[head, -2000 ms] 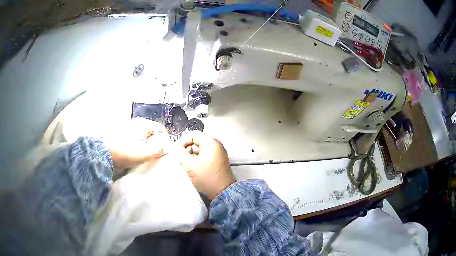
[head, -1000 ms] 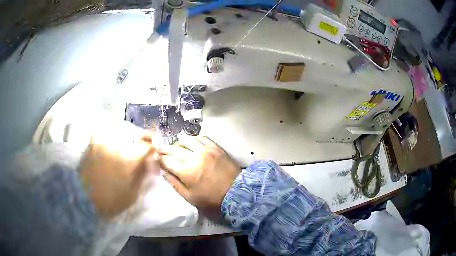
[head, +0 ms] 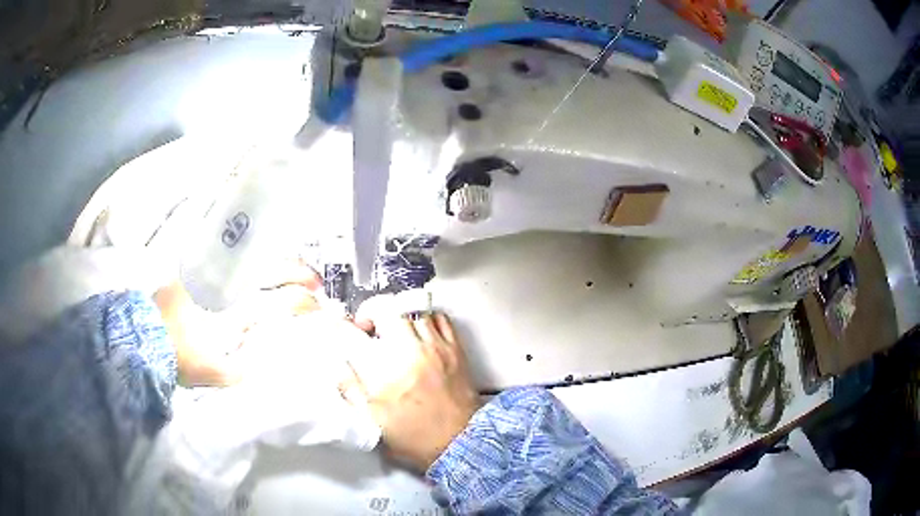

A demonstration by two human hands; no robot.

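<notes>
White cloth (head: 272, 403) lies under and between my hands, washed out by the lamp. My left hand (head: 217, 328) is on the cloth left of the presser foot area, its fingers partly lost in the glare. My right hand (head: 419, 378) lies on the cloth just in front of the presser foot area (head: 404, 267), fingers bent and pointing toward it. The needle and the cloth edge are too bright and blurred to make out. The cream sewing machine (head: 565, 131) stands beyond and to the right of my hands.
Dark looped scissor handles (head: 757, 388) lie right of the machine bed. A blue hose (head: 525, 38) runs along the arm's top. A control panel (head: 792, 81) stands behind the white box (head: 704, 83). White cloth (head: 792, 484) is heaped at the lower right.
The view has moved closer to the machine's head. My right hand has flattened onto the cloth near the foot. My left hand has moved left, apart from the right. The needle plate is now mostly hidden.
</notes>
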